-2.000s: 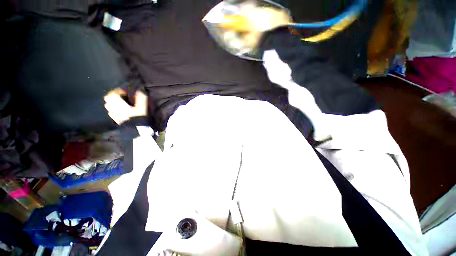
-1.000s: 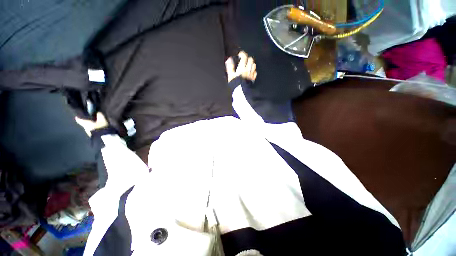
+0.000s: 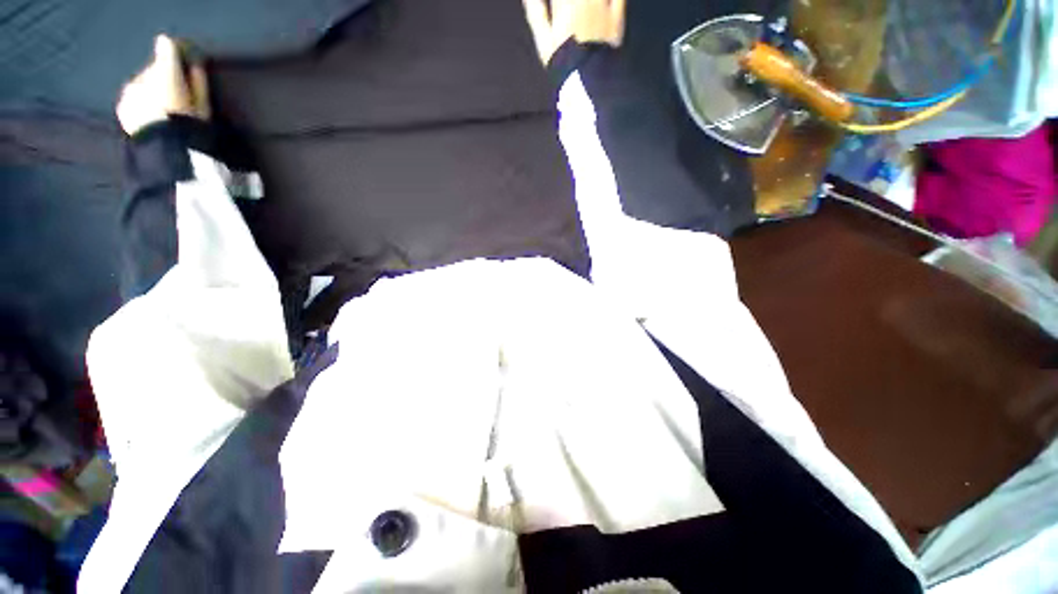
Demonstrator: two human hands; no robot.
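Observation:
A dark brown-black garment (image 3: 429, 151) lies spread in front of me, with seams running across it. My left hand (image 3: 166, 91) is at the garment's upper left edge, its fingers closed on the dark cloth. My right hand (image 3: 578, 21) is at the top edge of the picture, partly cut off, over the garment's right part; its fingertips are out of view. A small white label (image 3: 245, 185) shows near my left wrist, and a second white label (image 3: 318, 288) near the garment's lower left. The steam iron (image 3: 743, 87) stands apart at the right with its orange-brown handle.
A worn yellow-brown iron rest (image 3: 801, 163) is under and beside the iron. Blue and yellow hoses (image 3: 917, 110) run right from the handle. A blue-black table cover (image 3: 58, 197) is at left. Pink cloth (image 3: 986, 186), clear plastic and a brown surface (image 3: 905, 360) are at right.
The iron was in my right hand, then let go on the rest. Both hands have since moved up and forward along the garment, and my left hand has closed on its cloth.

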